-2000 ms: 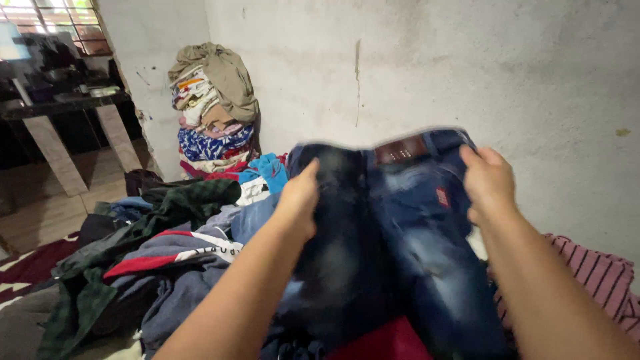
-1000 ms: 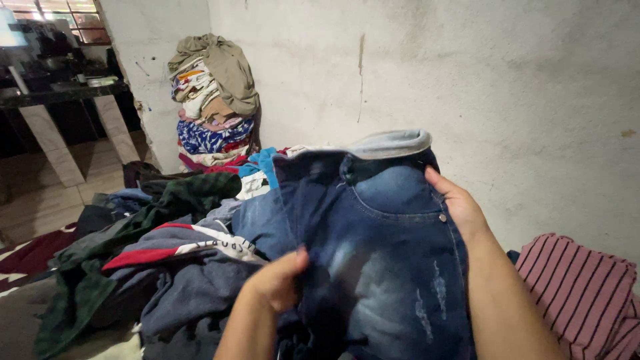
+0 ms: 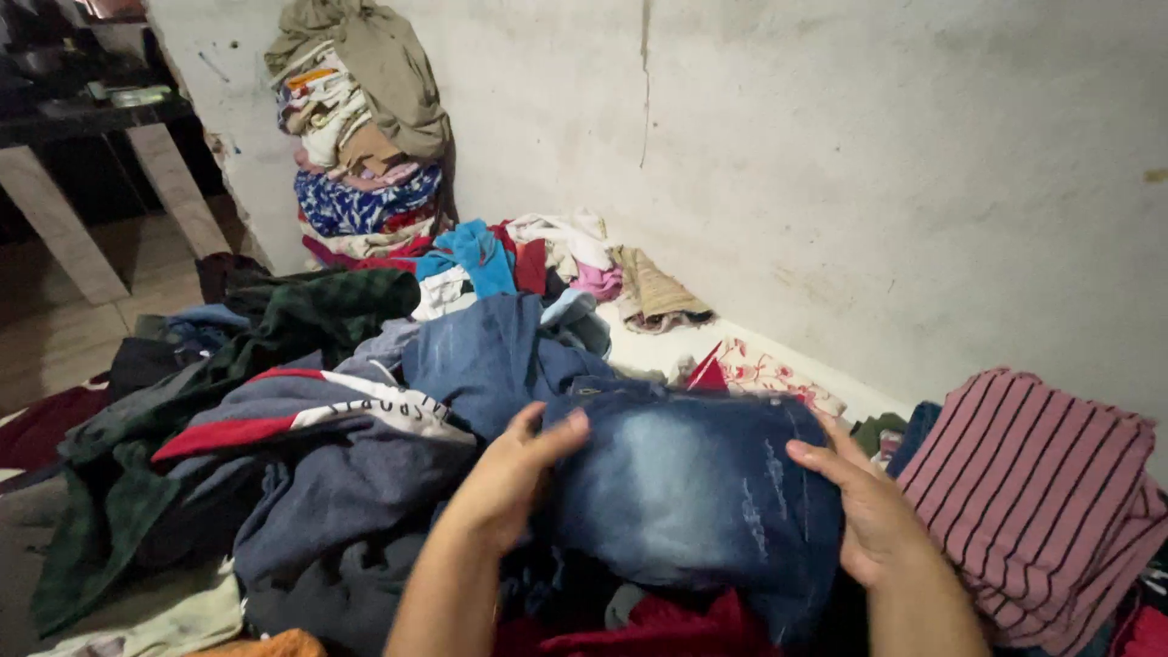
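Observation:
Folded dark blue denim jeans [image 3: 675, 484] with a faded patch and light scuffs lie between my two hands, low in front of me. My left hand [image 3: 516, 474] is at their left edge, thumb on top and fingers out of sight behind. My right hand [image 3: 862, 497] grips the right edge, thumb over the cloth. Just beyond them lies another, lighter blue denim garment [image 3: 484, 351]. To the left is a grey garment with a red and white lettered band [image 3: 328, 493]. Dark red cloth [image 3: 675, 625] shows below the jeans.
A folded pink, black-striped cloth [image 3: 1040, 493] sits at the right. A tall stack of folded clothes [image 3: 370, 201] stands against the wall [image 3: 803, 155]. Dark green checked cloth [image 3: 301, 315] covers the left of the heap. A dark counter [image 3: 91, 119] is at the far left.
The jeans, spread open with the belt patch showing two seconds ago, were turned and folded over into a compact bundle. Both hands have come down with them.

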